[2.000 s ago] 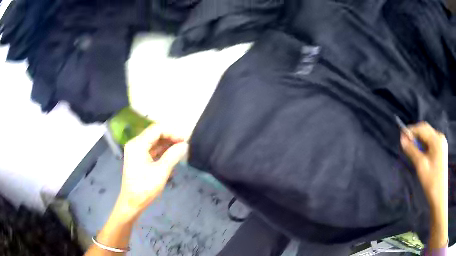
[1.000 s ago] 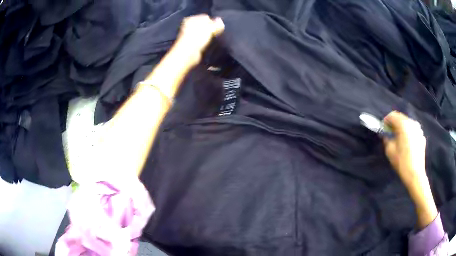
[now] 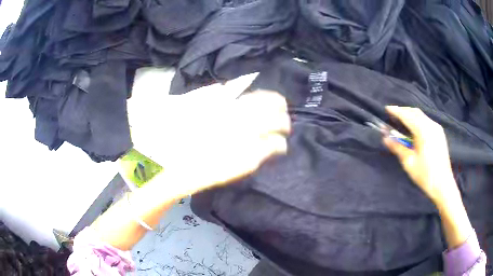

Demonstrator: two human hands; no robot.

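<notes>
A black garment (image 3: pixel 335 183) lies spread in front of me, over the table edge and toward my lap. Its printed label (image 3: pixel 316 89) shows white marks near the top middle. My left hand (image 3: pixel 265 126) is over the garment's left part, left of the label; it is overexposed, and its fingers look curled at the cloth, but whether they pinch it cannot be told. My right hand (image 3: pixel 413 143) holds small thread snips (image 3: pixel 397 137) with a blue grip, the silver blades pointing left over the garment, right of the label.
Heaped black garments (image 3: pixel 70 48) lie along the far side and left of the white tabletop (image 3: pixel 65 178). A bright green bag (image 3: pixel 140 167) shows at the table edge. The floor (image 3: pixel 189 242) has dark thread clippings. A dark brown heap (image 3: pixel 27 253) is at lower left.
My left hand has come down from the garment's upper edge toward its left middle. The label now lies further right, and the floor shows again. My right hand still holds the snips.
</notes>
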